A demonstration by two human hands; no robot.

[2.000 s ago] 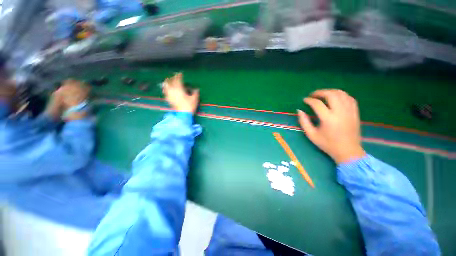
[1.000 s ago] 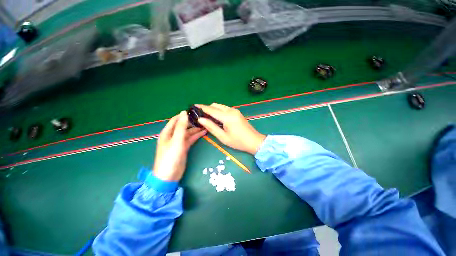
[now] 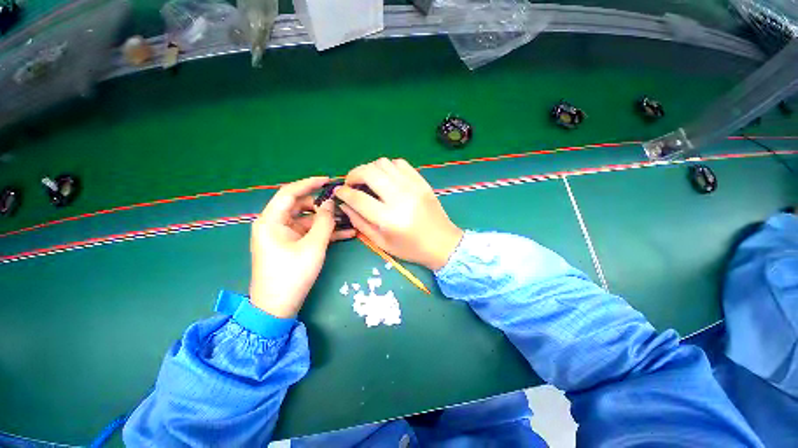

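A round black unit (image 3: pixel 332 198) is held up between both hands over the red line at the bench's far side, mostly covered by fingers. My left hand (image 3: pixel 289 241) grips it from the left. My right hand (image 3: pixel 404 213) has its fingertips on its right side and top. An orange-yellow stick (image 3: pixel 404 271) lies slanting on the bench, its upper end below my right hand. A pile of small white pieces (image 3: pixel 378 308) lies on the green bench nearer me, with a few loose ones around it.
Black units (image 3: pixel 455 130) stand spaced along the green belt (image 3: pixel 219 131) on both sides. Another black unit (image 3: pixel 703 178) is on the bench at right, near a clear plastic bag (image 3: pixel 667 145). A white box (image 3: pixel 341 21) and plastic bags line the rail. A person's blue sleeve (image 3: pixel 770 289) is at right.
Two seconds ago my hands were apart over the belt; since then they have come together on a black unit. In the last second the fingers have shifted slightly and the view has moved.
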